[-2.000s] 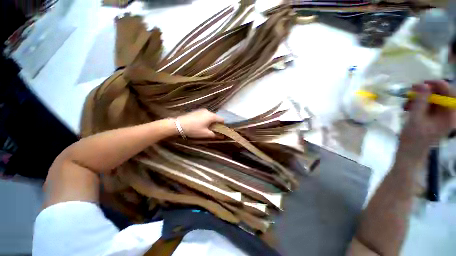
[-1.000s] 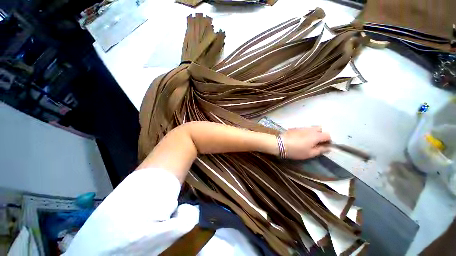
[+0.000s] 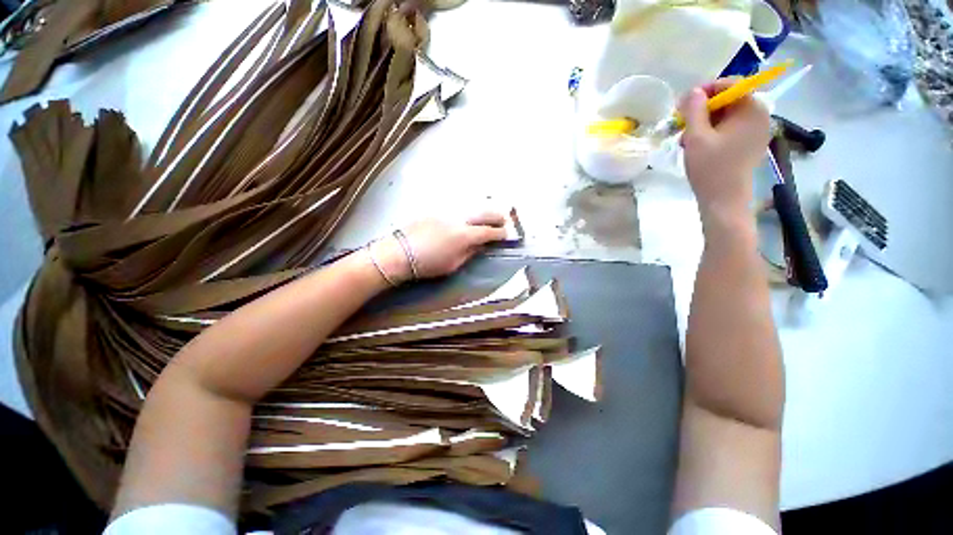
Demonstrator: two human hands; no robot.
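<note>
My left hand (image 3: 449,247) holds a brown leather strap near its flared white end (image 3: 512,226), low over the table just beyond the board. My right hand (image 3: 727,146) holds a yellow-handled glue brush (image 3: 750,86) like a pen. Its bristles are at the right rim of the white glue pot (image 3: 611,159). A second yellow brush handle (image 3: 612,126) rests in the pot. Many brown leather straps (image 3: 397,366) with white flared ends lie over the dark grey board (image 3: 617,439) and to the left.
A black-handled tool (image 3: 798,238) lies right of my right forearm. A white brush with a dark head (image 3: 859,217) is farther right. A blue roll (image 3: 763,42) and clear plastic (image 3: 862,52) are at the upper right. A grey-brown smeared patch (image 3: 603,218) lies beyond the board.
The view has swung right, bringing my right hand and brush back into view at the pot. My left hand still holds a strap, its flared end now beside the smeared patch.
</note>
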